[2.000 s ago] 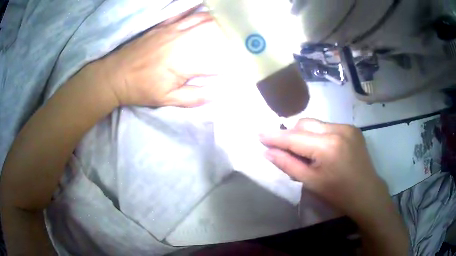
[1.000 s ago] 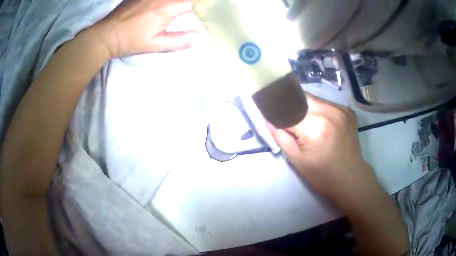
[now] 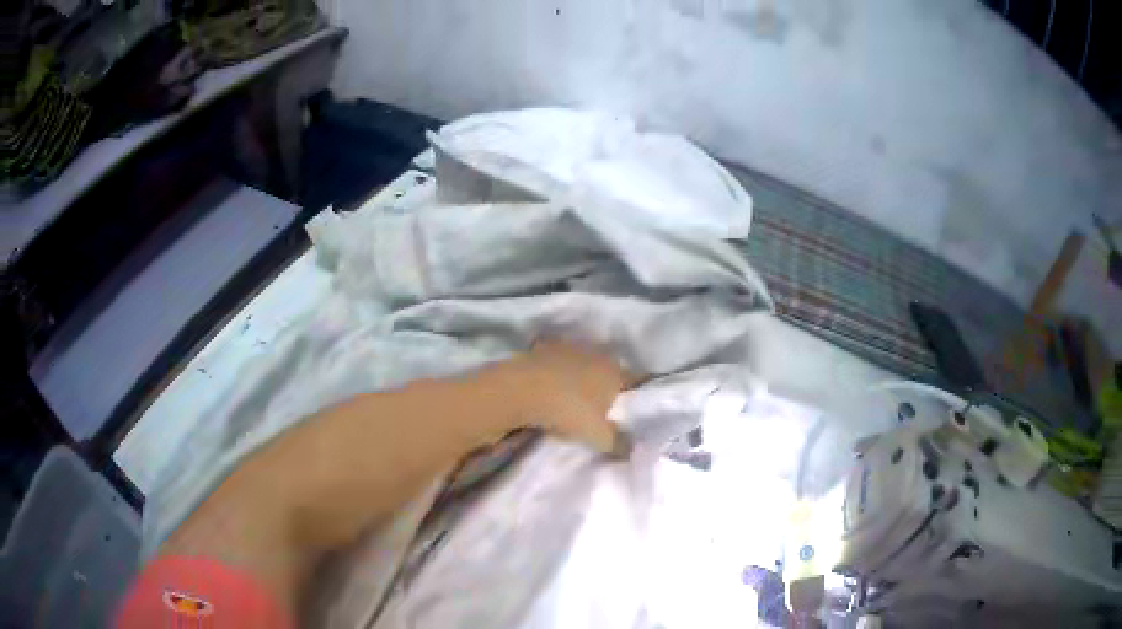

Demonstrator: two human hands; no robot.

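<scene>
A large pale, creased garment piece point(image 3: 492, 258) lies heaped over the white table, with its folds reaching towards the sewing machine. My left hand point(image 3: 584, 393) is on the cloth in the middle of the view. It is blurred, its fingertips meet a fold, and its grip is unclear. The cream sewing machine point(image 3: 935, 504) is at the lower right. Its needle area is in strong glare, beside a small blue round mark and a brown flap point(image 3: 806, 600). My right hand is not in view.
A light grey tub point(image 3: 74, 528) is at the lower left. Behind the cloth are a striped surface point(image 3: 837, 270) with a dark object point(image 3: 945, 344) and a pale wall. Dark shelving with a pale panel point(image 3: 197, 295) stands left. A coral patch with a print covers my upper arm.
The view has swung up and left, so the machine is now smaller at the lower right. My left hand is away from the machine head, on the heaped cloth. My right hand has left the view.
</scene>
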